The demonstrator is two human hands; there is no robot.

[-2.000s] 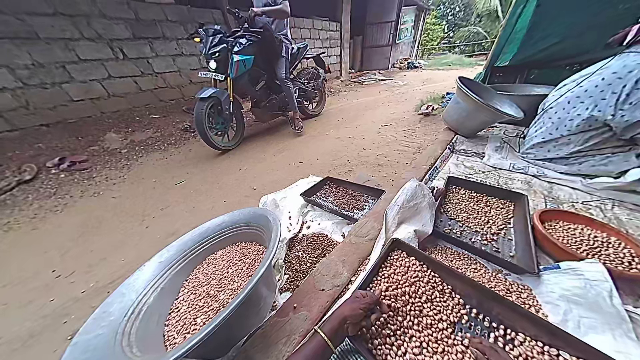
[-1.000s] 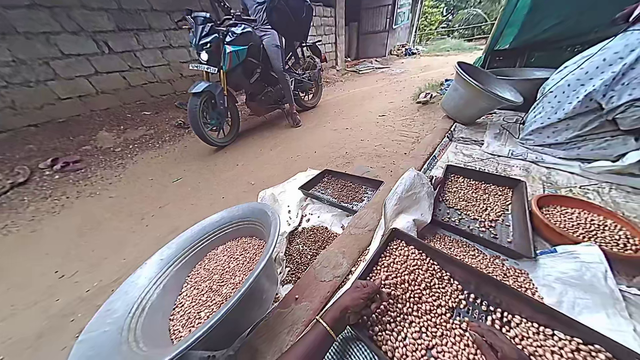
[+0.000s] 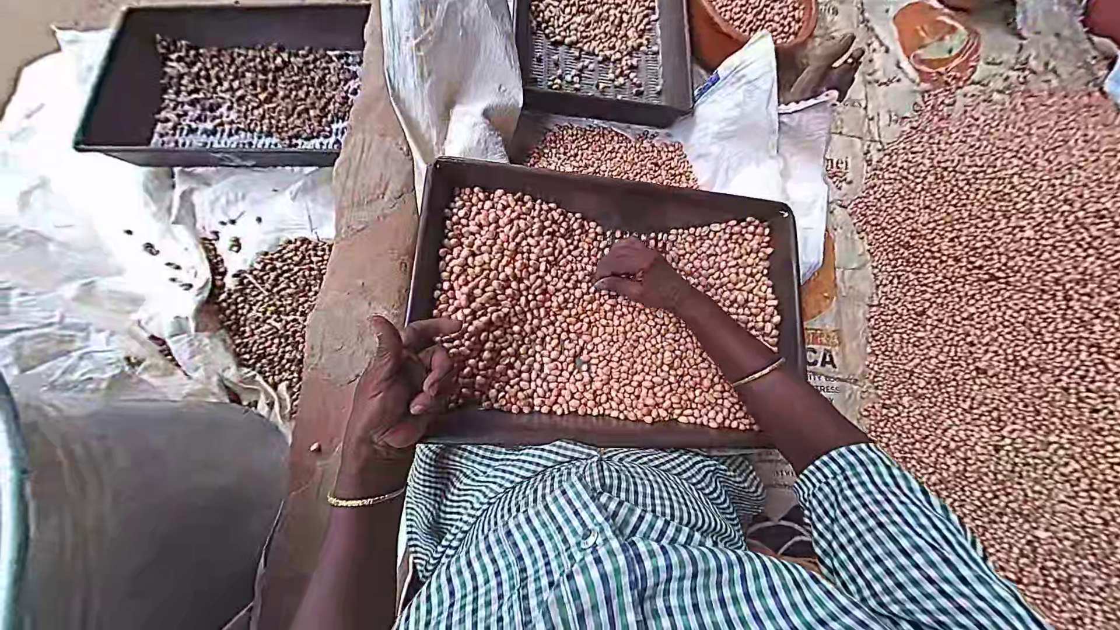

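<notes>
A dark rectangular sieve tray (image 3: 604,430) full of pinkish-tan nuts, apparently shelled peanuts (image 3: 560,324), lies right in front of my body. My left hand (image 3: 407,381) is at the tray's left wall, palm partly upward and fingers loosely curled apart; no nut can be made out in it. Over the upper middle of the nuts is my right hand (image 3: 639,273), its fingers bent and pinched together just above or on them. Whether a nut sits between those fingertips is hidden. Each wrist wears a thin bangle.
A sieve tray of darker nuts (image 3: 236,156) is at upper left, another sieve tray (image 3: 604,105) at top. An orange bowl (image 3: 752,35) stands beside it. A large metal basin (image 3: 140,516) is lower left. Nuts spread widely (image 3: 997,350) on the right; a stone ledge (image 3: 350,254) runs left.
The view has swung down and to the right, away from the road and motorbike. My right hand, at the lower edge before, now shows whole over the nuts; my left hand is at the tray's left wall.
</notes>
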